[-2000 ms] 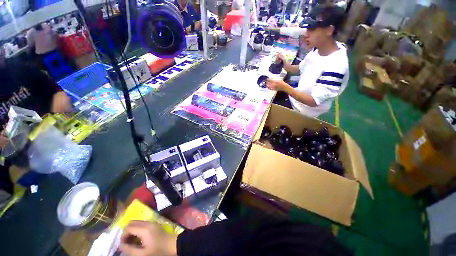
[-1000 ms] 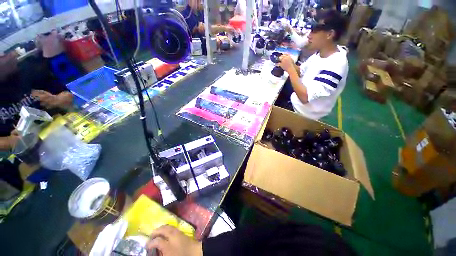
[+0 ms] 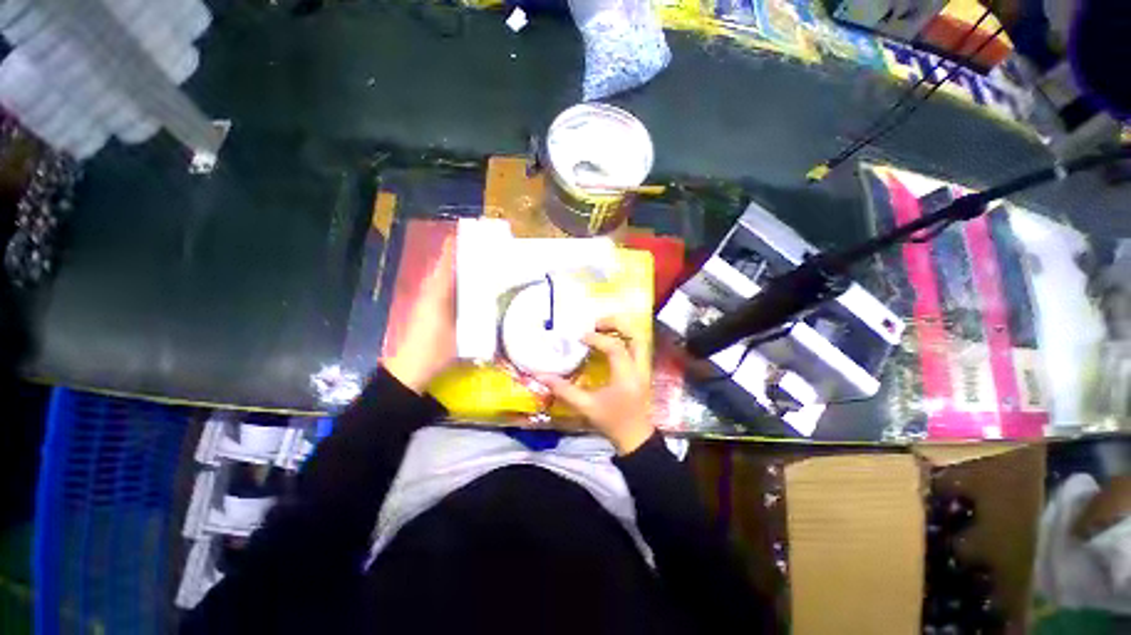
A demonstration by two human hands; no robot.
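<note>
A white plastic housing [image 3: 481,288] with a flat arm and a round cup end lies over the yellow padded fixture [image 3: 635,292]. A short dark wire or line shows on the round part [image 3: 543,329]. My left hand [image 3: 428,325] holds the housing's left edge. My right hand [image 3: 616,387] has its fingers on the right side of the round part. The black electric screwdriver [image 3: 771,308] hangs slanted to the right of the fixture, apart from both hands.
A round tin [image 3: 595,196] stands behind the fixture. Two white-and-black boxes [image 3: 812,325] sit right. Stacked white parts [image 3: 93,68] are far left, a clear bag [image 3: 620,50] at the back. Below the bench edge are a blue crate [image 3: 112,509] and a cardboard box [image 3: 856,533].
The view has swung down and left onto the fixture. My left hand now shows on the housing. The housing now lies upright in view over the yellow fixture, with my right hand at its round part.
</note>
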